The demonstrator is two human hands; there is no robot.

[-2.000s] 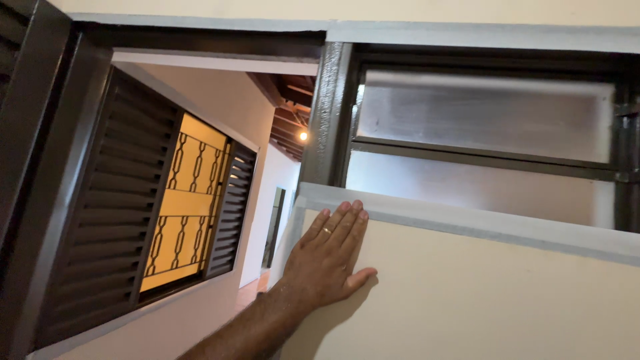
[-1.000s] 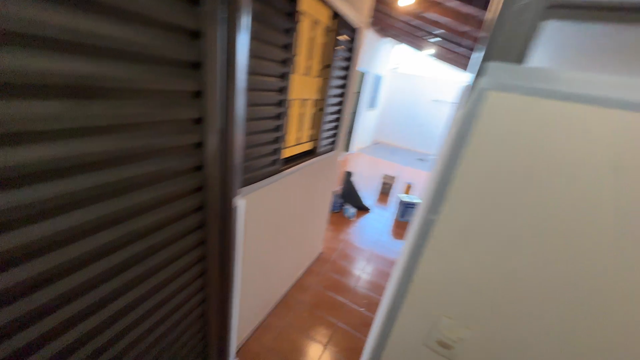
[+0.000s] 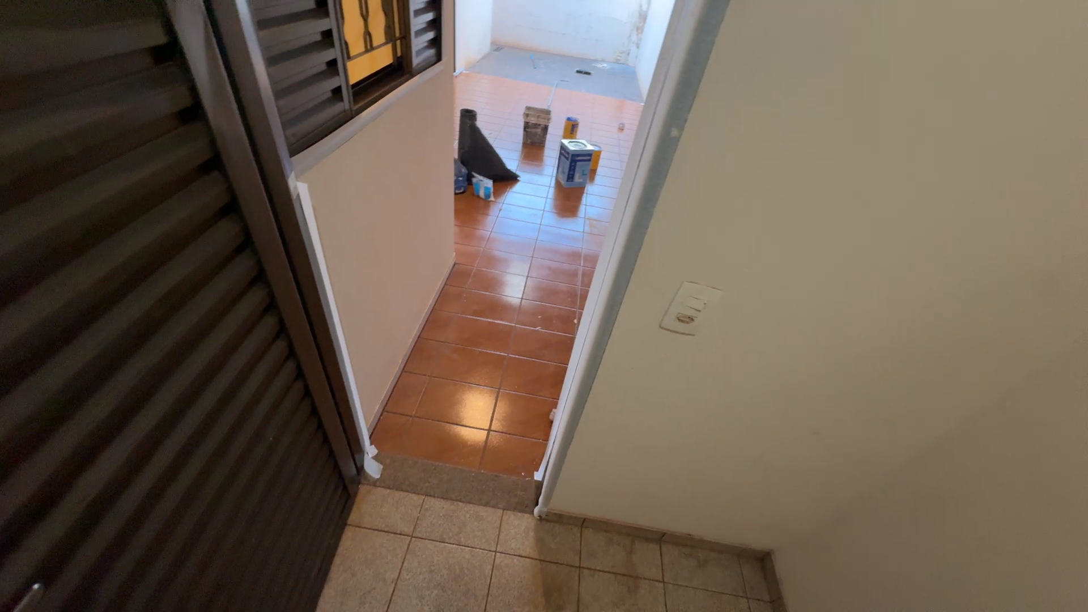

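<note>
Neither my left hand nor my right hand is in view. A doorway stands ahead, with a dark louvered door (image 3: 144,323) swung to the left side. Pale tape (image 3: 327,314) runs down the left jamb, its lower end loose and crumpled near the sill. Along the right side of the opening goes a white and grey edge strip (image 3: 625,255). On the cream wall (image 3: 850,255) to the right sits a white switch plate (image 3: 691,308).
A stone threshold (image 3: 459,484) parts the beige floor tiles (image 3: 455,565) from the orange-brown tiles (image 3: 476,365). Beyond stand a blue and white paint can (image 3: 575,163), a dirty bucket (image 3: 536,126), a yellow can (image 3: 570,127) and a dark rolled sheet (image 3: 484,153). A louvered window (image 3: 306,64) is at upper left.
A hand with a ring lay flat on the wall below the taped window two seconds ago; it is out of view now. The view has swung down toward the doorway floor.
</note>
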